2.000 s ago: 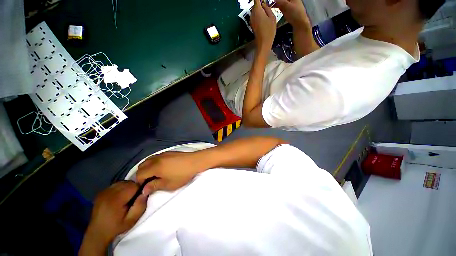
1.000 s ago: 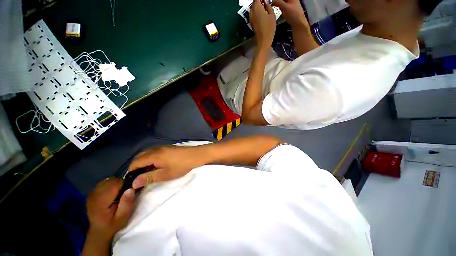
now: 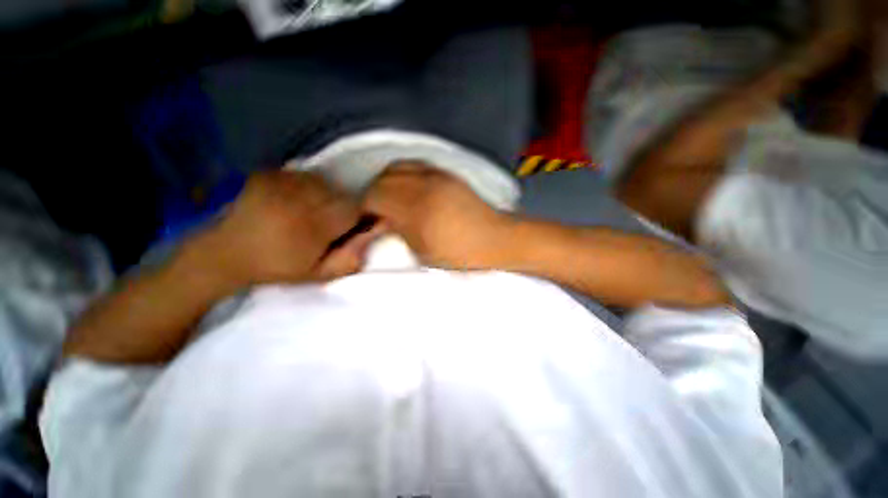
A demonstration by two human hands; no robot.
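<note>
A dark, thin-looking unit (image 3: pixel 349 234), possibly a black housing seen edge-on, is held between both hands close to the front of my white shirt. My left hand (image 3: pixel 282 226) grips its left side, and my right hand (image 3: pixel 428 212) grips its right side, with fingers meeting around it. The frame is blurred, and the fingers hide most of the unit.
The bench edge with part of a white die-cut sheet (image 3: pixel 321 12) shows at the top. A red stool (image 3: pixel 565 92) with black-and-yellow striping stands beyond my right hand. A neighbour's arm (image 3: pixel 691 156) is at the right, and white fabric (image 3: pixel 49 282) shows at the left.
The view has swung down and left, so my hands appear higher and nearer the middle, and most of the bench has left the picture. The unit is still held between both hands.
</note>
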